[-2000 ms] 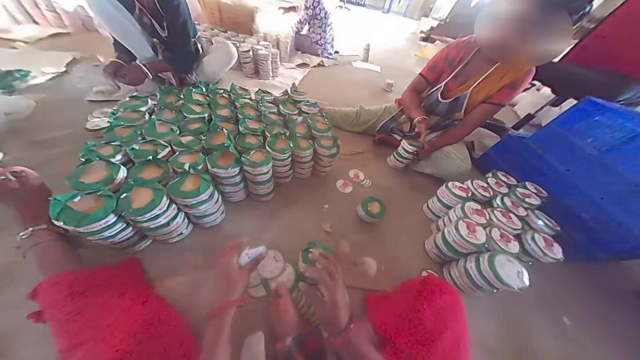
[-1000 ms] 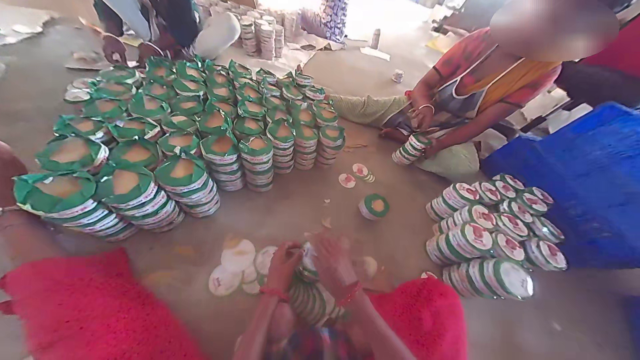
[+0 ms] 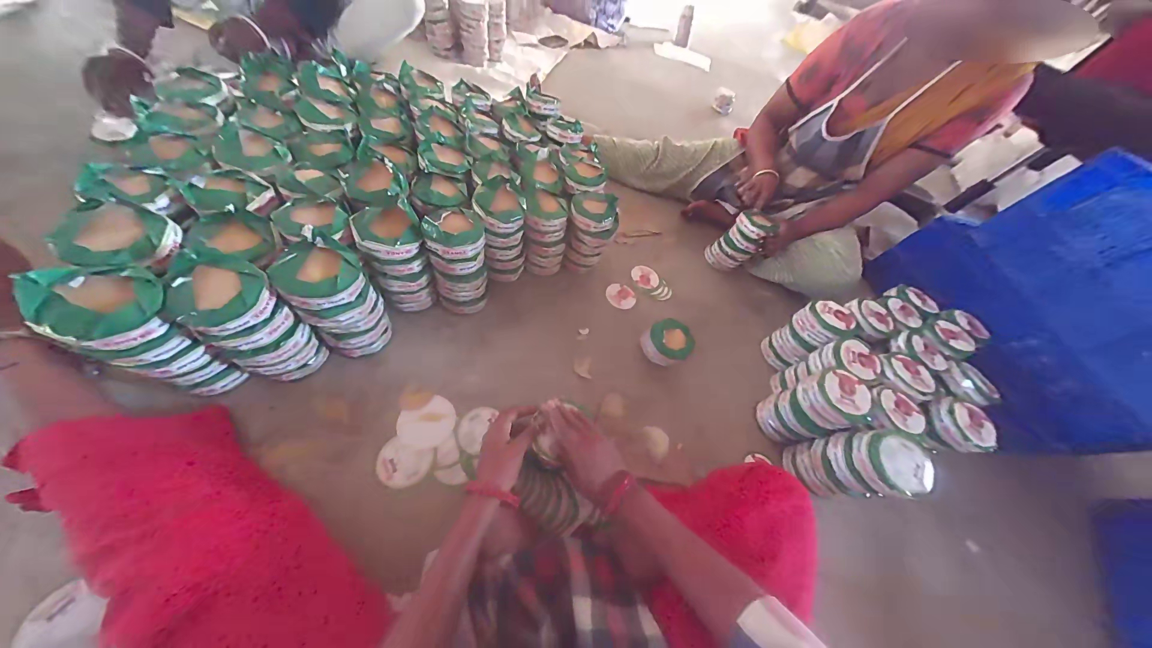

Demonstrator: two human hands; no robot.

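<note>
My left hand (image 3: 510, 441) and my right hand (image 3: 579, 443) close around the top end of a stack of green-and-white wrapped round packs (image 3: 547, 499), which lies in my lap and leans toward me. Both sets of fingers are bent over the end of the stack, partly hiding it. Printed round paper labels (image 3: 426, 421) lie loose on the floor beside my left hand. Farther off, a single short round pack (image 3: 668, 342) with a green rim stands on the floor, and small round labels (image 3: 621, 296) lie behind it.
Many green-topped stacks (image 3: 216, 281) stand at the left. Finished-looking stacks with round labels (image 3: 846, 391) lean together at the right, beside a blue plastic crate (image 3: 1035, 315). A person (image 3: 864, 135) sits at the upper right holding a stack (image 3: 740, 241); another person's hands (image 3: 117, 81) show at the upper left.
Two seconds ago my hands were apart, the left holding something whitish; since then they have come together on the stack's end. The seated person still holds a stack.
</note>
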